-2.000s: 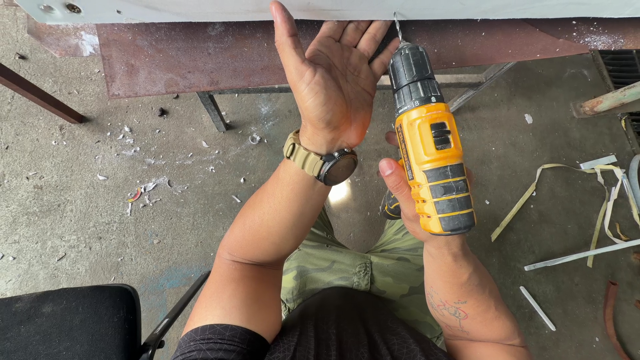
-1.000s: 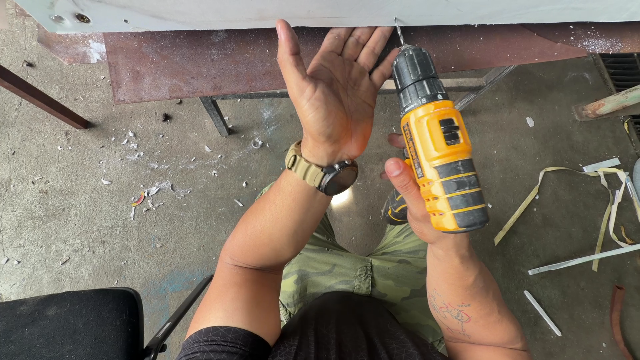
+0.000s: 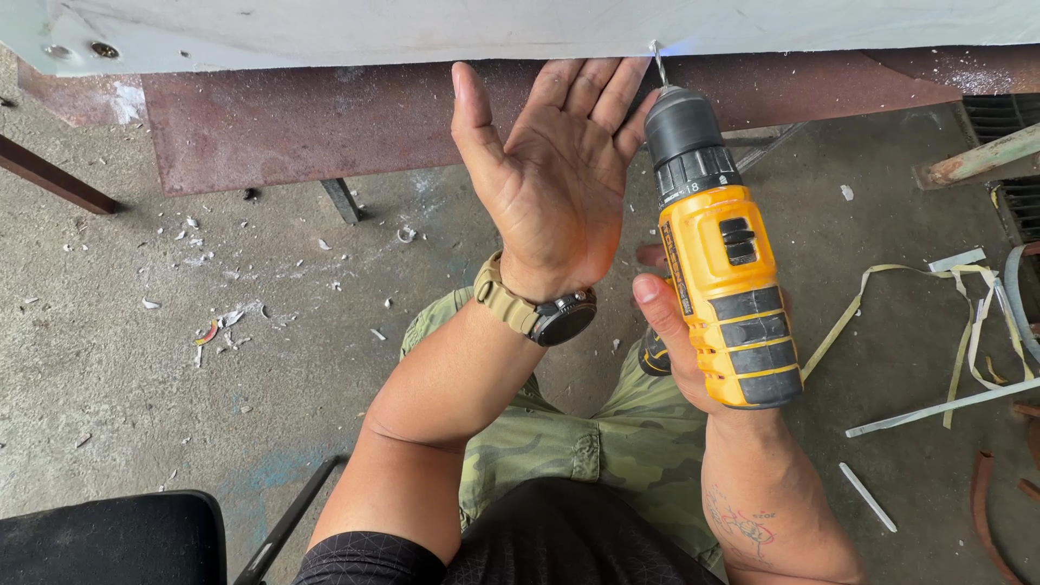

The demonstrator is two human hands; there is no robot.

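My right hand (image 3: 678, 333) grips a yellow and black cordless drill (image 3: 723, 284) by its handle, which is mostly hidden under the body. Its twist drill bit (image 3: 660, 65) points away from me, with the tip at the near edge of a pale panel (image 3: 390, 31). My left hand (image 3: 561, 179) is palm up beside the chuck, the thumb spread; its fingertips pass under the panel's edge and are hidden. No object shows in that palm. A watch with a tan strap (image 3: 508, 305) is on the left wrist.
A reddish-brown sheet (image 3: 309, 130) lies under the panel, above metal legs (image 3: 340, 201). A black chair (image 3: 114, 536) stands at lower left. White scraps (image 3: 231, 317) litter the concrete floor; pale strips (image 3: 934, 410) and a rusty pipe (image 3: 967, 158) are at right.
The hands and drill hold nearly the same place against the panel. A bluish light now shows on the panel by the bit, unlike in the earlier frames.
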